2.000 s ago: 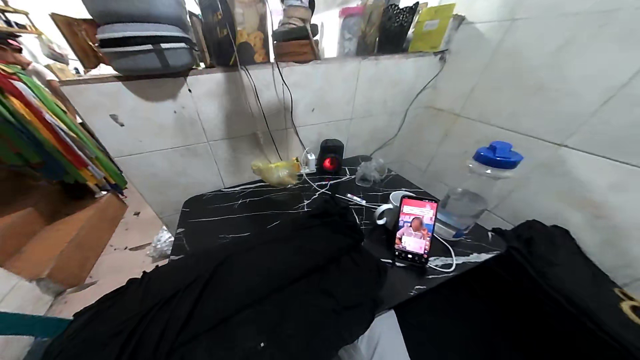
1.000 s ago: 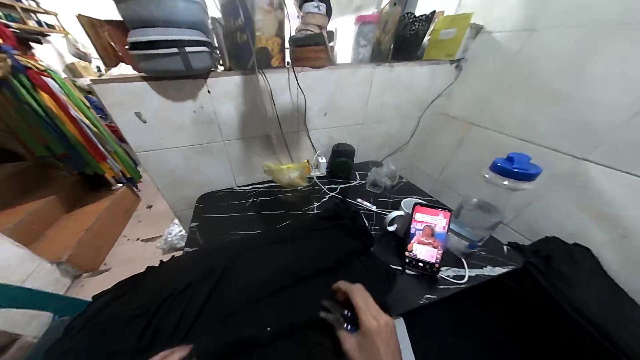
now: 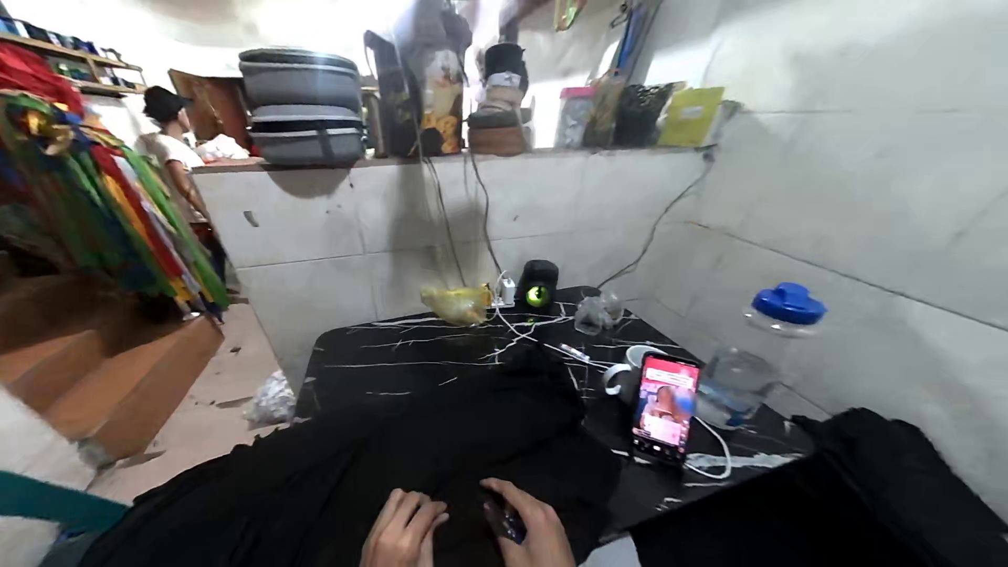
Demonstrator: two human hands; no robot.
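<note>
Black cloth point(image 3: 441, 441) is spread over a black marble-patterned table point(image 3: 370, 358). At the bottom middle my left hand point(image 3: 403, 529) rests on the cloth with its fingers bent; whether it pinches the cloth I cannot tell. Just to its right, my right hand point(image 3: 529, 524) holds a small dark object point(image 3: 505, 520), too blurred to name. A smartphone point(image 3: 665, 405) with a lit screen leans against a white mug point(image 3: 626, 378). Behind them stands a clear plastic jug point(image 3: 740, 378) with a blue lid. More black cloth point(image 3: 882, 480) lies at the right.
At the table's back are a small black speaker point(image 3: 539, 285), a yellow plastic bag point(image 3: 457, 304), a white charger point(image 3: 506, 291) with cables, and a crumpled clear bag point(image 3: 597, 313). A tiled ledge point(image 3: 307, 220) carries bags and jars. A person point(image 3: 175, 153) stands beyond, near hanging colourful cloths point(image 3: 118, 197).
Two seconds ago neither hand was in view. The right hand then appeared over the cloth with the small dark object; the left has since come further into view beside it. A person now shows at the left.
</note>
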